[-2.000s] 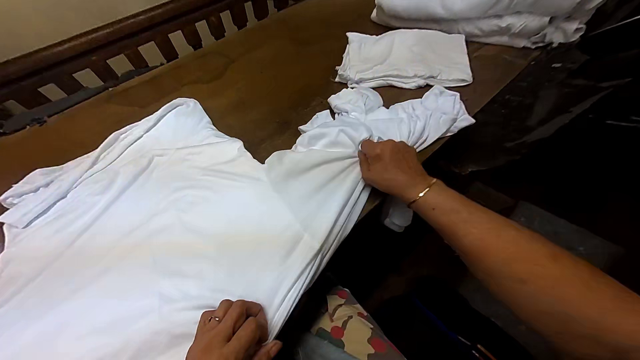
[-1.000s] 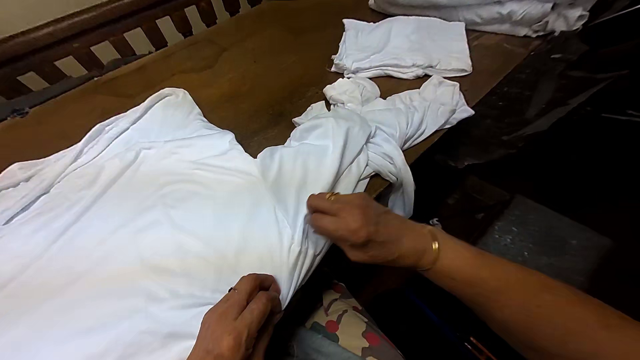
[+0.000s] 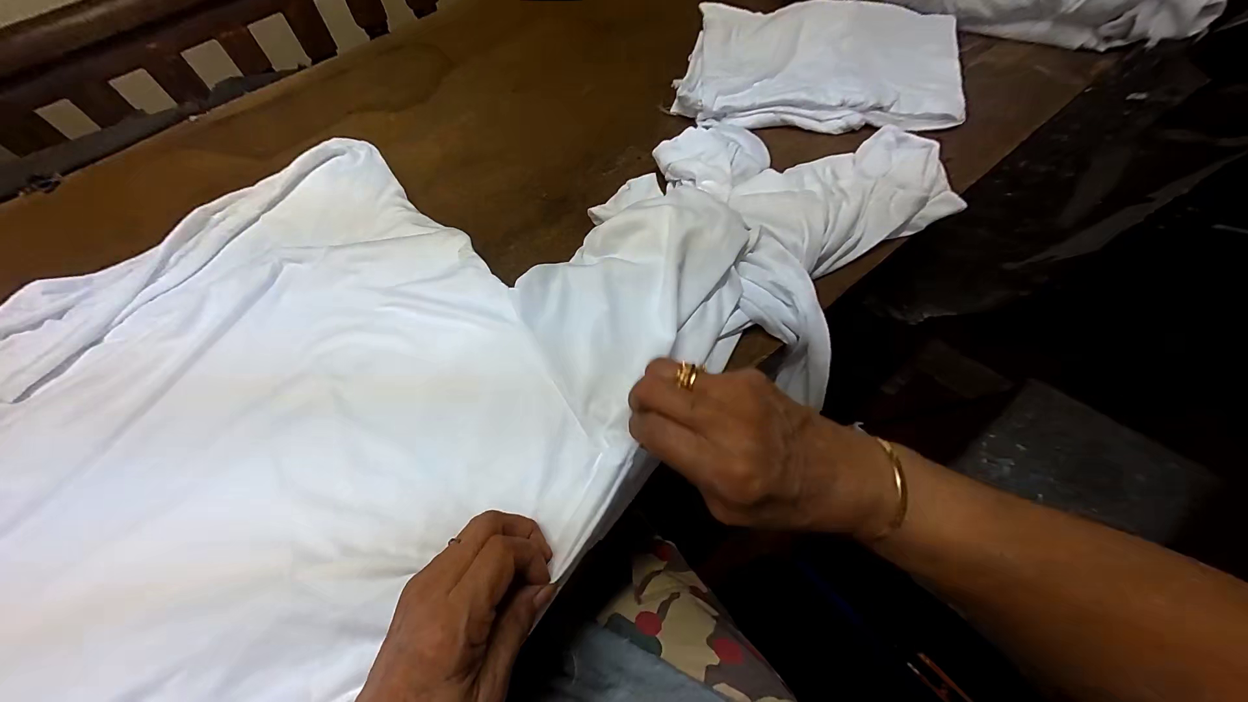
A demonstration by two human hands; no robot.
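A large white cloth garment point(image 3: 322, 419) lies spread over the left and middle of the wooden table. My left hand point(image 3: 478, 604) pinches its near edge at the table's front. Farther along the same edge, my right hand point(image 3: 751, 439), with gold rings and a bracelet, grips the fabric between thumb and fingers. Just beyond the right hand, part of the white cloth lies bunched and twisted point(image 3: 780, 224), one fold hanging over the table edge. Whether the bunched part is all one piece with the spread garment, I cannot tell.
A folded white cloth point(image 3: 829, 68) rests on the brown wooden table point(image 3: 487, 88) at the back. More white cloth point(image 3: 1072, 19) is piled at the top right. A slatted wooden rail point(image 3: 185, 68) borders the table's far left. Patterned fabric point(image 3: 673, 624) shows below the front edge.
My right hand has come away from the bunched cloth and moved nearer along the edge, toward my left hand. A fold of cloth now hangs beyond it.
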